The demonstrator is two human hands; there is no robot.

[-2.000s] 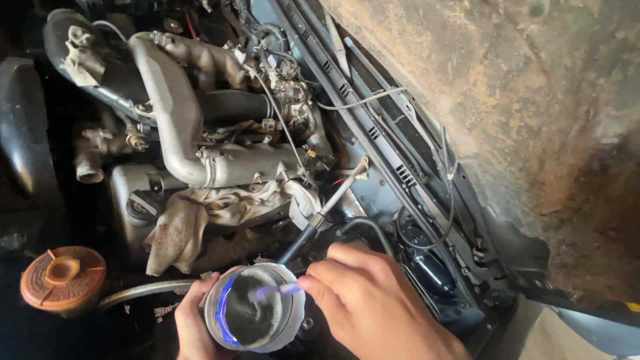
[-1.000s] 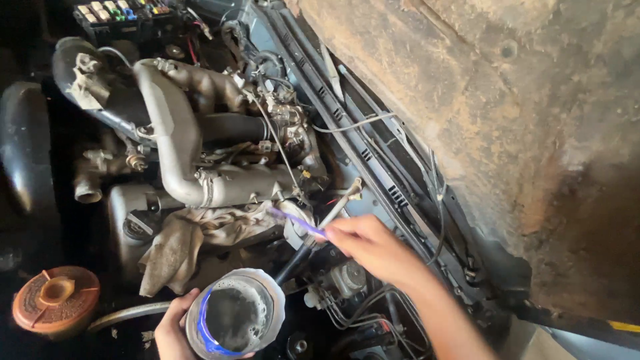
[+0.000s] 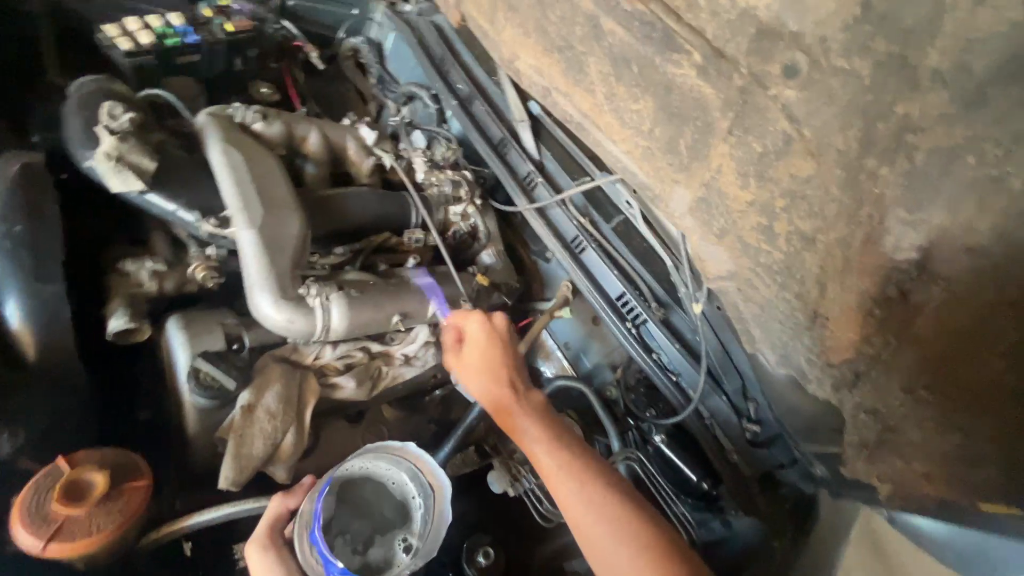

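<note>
My left hand (image 3: 276, 532) holds a cut-open plastic container (image 3: 432, 480) of grey, foamy liquid at the bottom centre. In my right hand (image 3: 484, 356) is a thin purple-handled tool (image 3: 432, 292), blurred, probably a brush; its far end lies over the metal intake pipe (image 3: 376, 304) of the engine. Whether it touches the pipe I cannot tell. A dirty cloth (image 3: 272, 416) lies on the engine below that pipe, left of my right hand.
An orange-brown round cap (image 3: 80, 504) sits at the lower left beside a hose (image 3: 204, 516). The fuse box (image 3: 152, 40) is at the upper left. The raised hood's dirty underside (image 3: 760, 200) fills the right, past the cowl edge (image 3: 560, 232) and a loose cable (image 3: 700, 352).
My right hand has moved from inside the container, up and over the engine, with the purple tool still in it. The left hand still holds the container.
</note>
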